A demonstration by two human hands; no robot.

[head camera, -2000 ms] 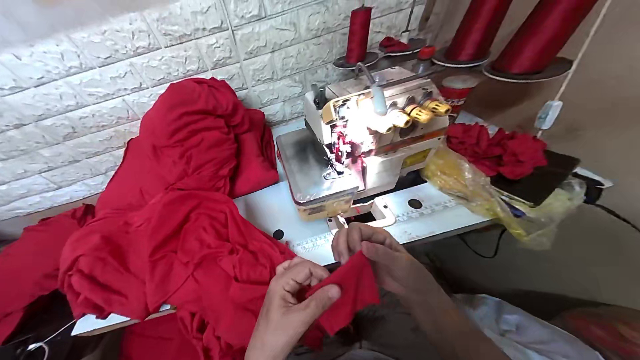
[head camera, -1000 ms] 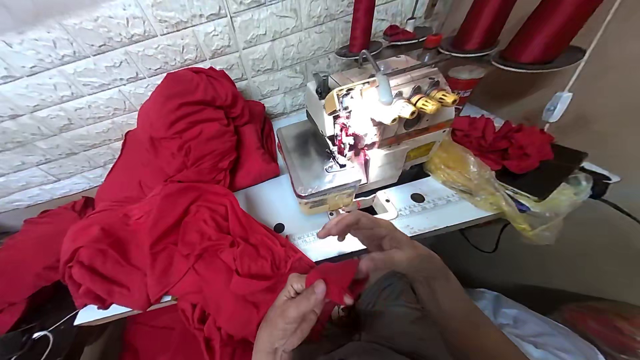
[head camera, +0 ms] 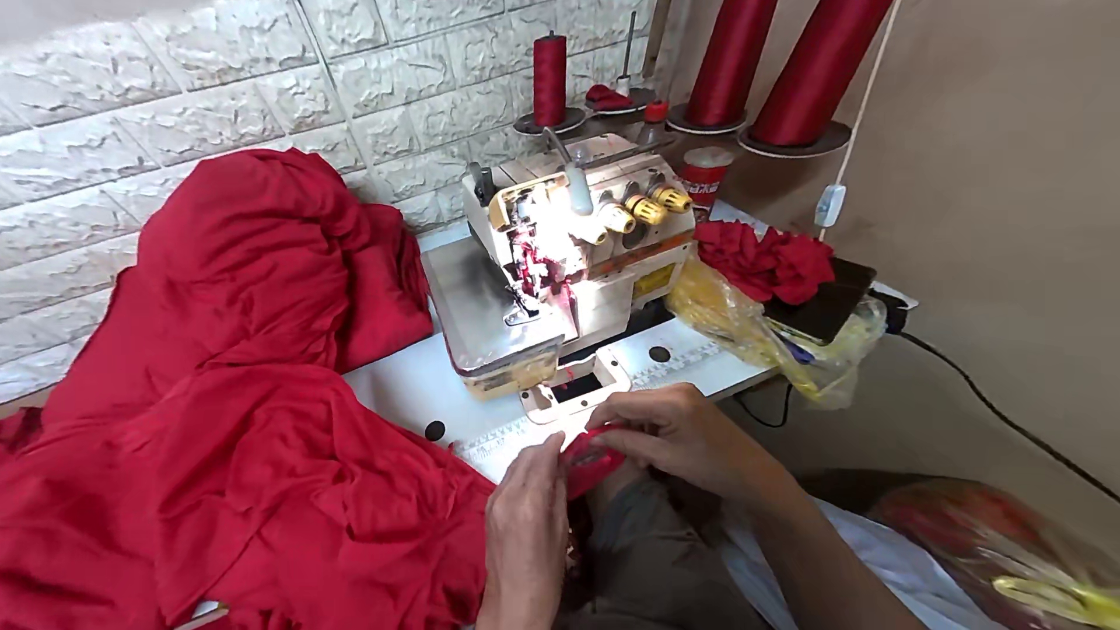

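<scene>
A small piece of red fabric (head camera: 588,464) is stretched between my two hands, in front of a lit overlock sewing machine (head camera: 577,236). My right hand (head camera: 669,433) pinches its upper right edge between thumb and fingers. On its left side is my left hand (head camera: 529,516), fingers together against the fabric; the thumb is hidden. The metal work plate (head camera: 481,297) of the machine lies beyond the hands, with red thread around the needle area. A large heap of red fabric (head camera: 262,455) covers the left of the table and reaches near my left wrist.
Red thread cones (head camera: 726,61) stand at the back right, beside a smaller red spool (head camera: 549,83). A red scrunched cloth (head camera: 770,261) and a yellowish plastic bag (head camera: 744,324) lie right of the machine. The white table edge (head camera: 757,378) runs before it. A black cable (head camera: 1006,416) hangs at right.
The small red piece hung down between my hands two seconds ago; it is now held more compactly, lower down. My right hand, its fingers spread a second ago, has closed on the fabric.
</scene>
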